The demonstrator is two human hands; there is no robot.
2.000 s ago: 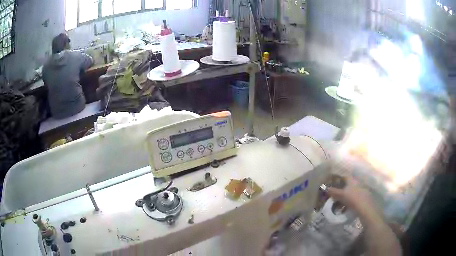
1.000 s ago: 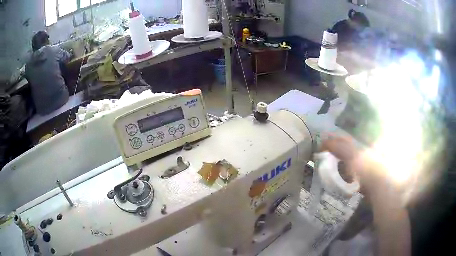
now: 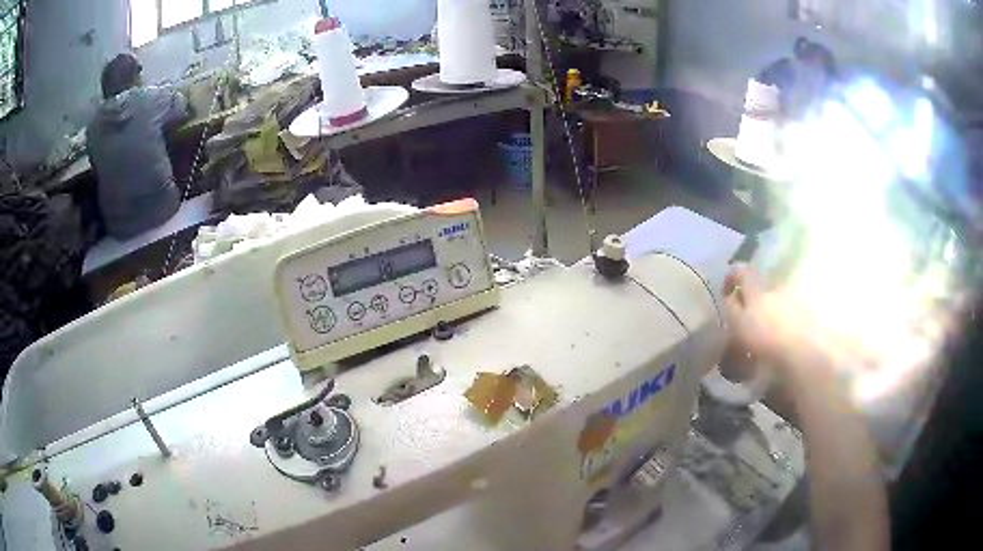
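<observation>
My right hand reaches in from the lower right to the right end of the cream sewing machine, beside a white roll. The roll lies just below and beside the fingers. Blur and strong glare hide the fingertips, so I cannot tell whether they grip anything. The control panel stands on the machine head with its small screen lit. My left hand is not in view.
White thread cones stand on round discs at the back and right. White cloth is heaped behind the machine. A person in grey sits at the far left. A blue bin is under the back bench. Bright glare covers the right side.
The view has shifted. My right hand was lower over the roll, then rose; now it is by the machine's right end, with the roll lower beneath it. The panel screen now shows digits.
</observation>
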